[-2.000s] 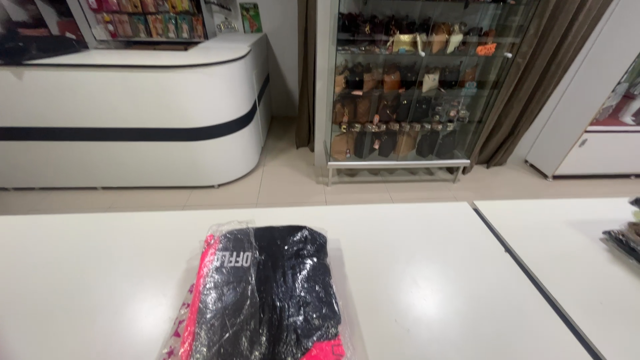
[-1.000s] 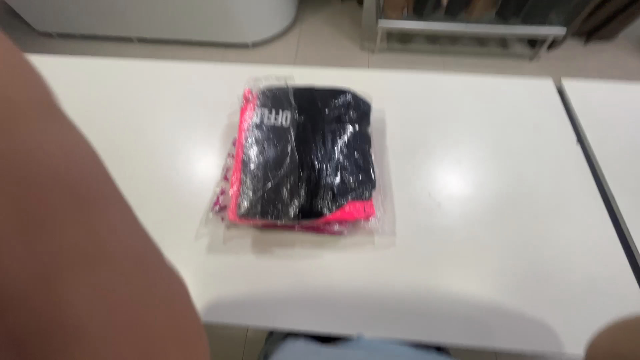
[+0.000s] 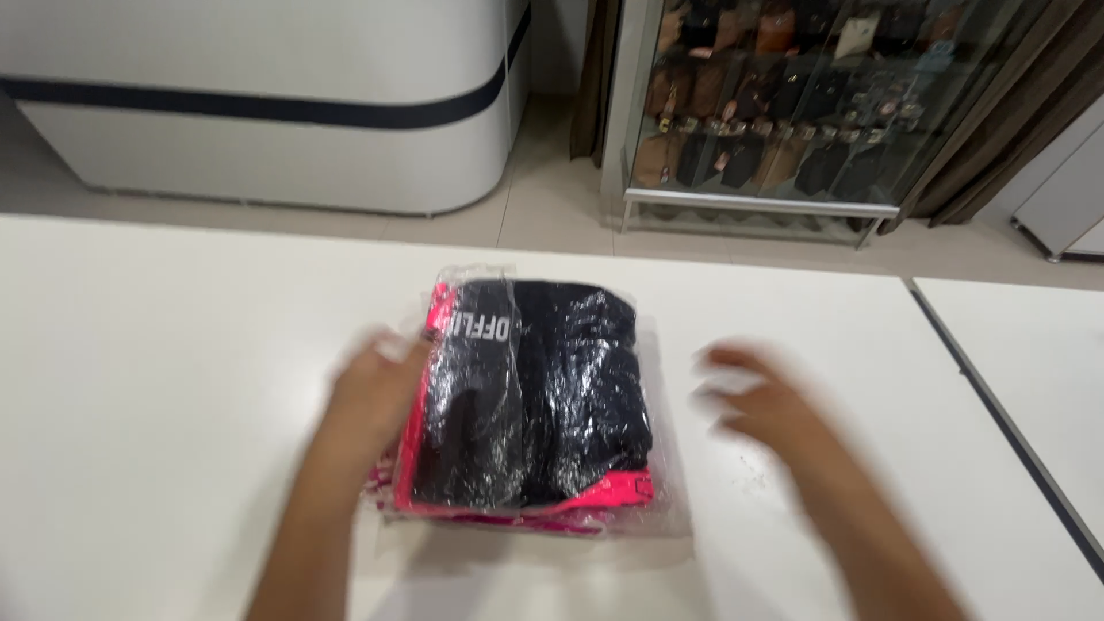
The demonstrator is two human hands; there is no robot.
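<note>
Folded black and hot-pink clothing in a clear plastic bag (image 3: pixel 535 397) lies flat on a white table (image 3: pixel 172 345), with printed lettering near its upper left. A patterned pink piece shows beneath its lower left edge. My left hand (image 3: pixel 379 379), blurred, is at the left edge of the bag; whether it touches or grips the plastic cannot be told. To the right of the bag, my right hand (image 3: pixel 750 397) hovers over the table, fingers apart and holding nothing.
A second white table (image 3: pixel 1035 345) adjoins on the right across a dark gap. Beyond the tables stand a curved white counter (image 3: pixel 302 155) with a black stripe and a glass display cabinet (image 3: pixel 768 112) holding bags and small items. Brown curtains (image 3: pixel 975 112) hang beside the cabinet.
Both hands have come in over the table, one on each side of the bagged clothing. A second ago, only a blurred arm at the left and a bit of skin at the lower right showed.
</note>
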